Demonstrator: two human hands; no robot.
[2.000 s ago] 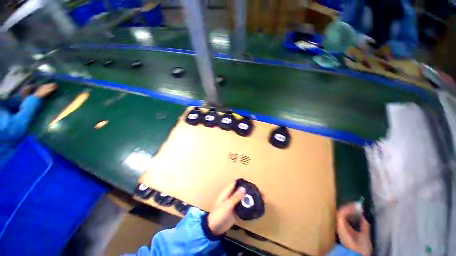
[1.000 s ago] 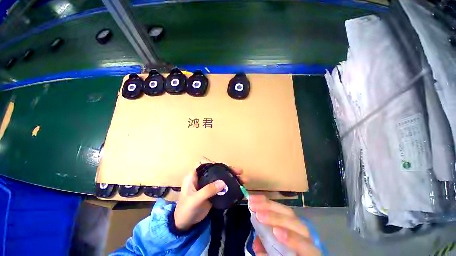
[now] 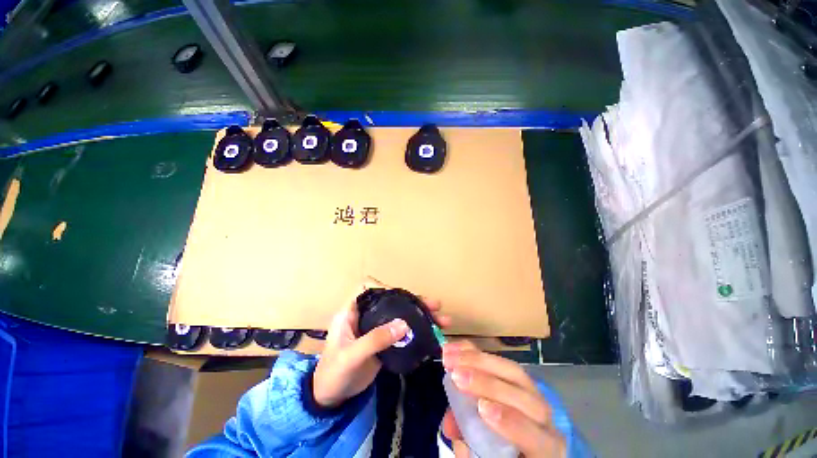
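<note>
My left hand (image 3: 347,360) holds a round black housing (image 3: 391,309) over the near edge of the cardboard, thumb beside its white centre. My right hand (image 3: 502,398) holds a whitish glue bottle (image 3: 479,420) like a pen. Its thin green tip is at the right rim of the housing; whether it touches cannot be told. Four black units (image 3: 271,144) stand side by side along the far edge of the cardboard (image 3: 448,241), and one more unit (image 3: 425,149) lies apart to their right.
Near-edge units (image 3: 229,336) are partly hidden below the cardboard. A plastic-wrapped tray stack (image 3: 681,179) with a strap stands at right. A metal post (image 3: 235,58) rises beyond the far row. Black parts (image 3: 187,58) lie on the green belt. A blue bin (image 3: 63,394) is at lower left.
Since two seconds ago, the housing and bottle have been brought together and the view has turned down to the cardboard. Over the last second, the hands have barely moved.
</note>
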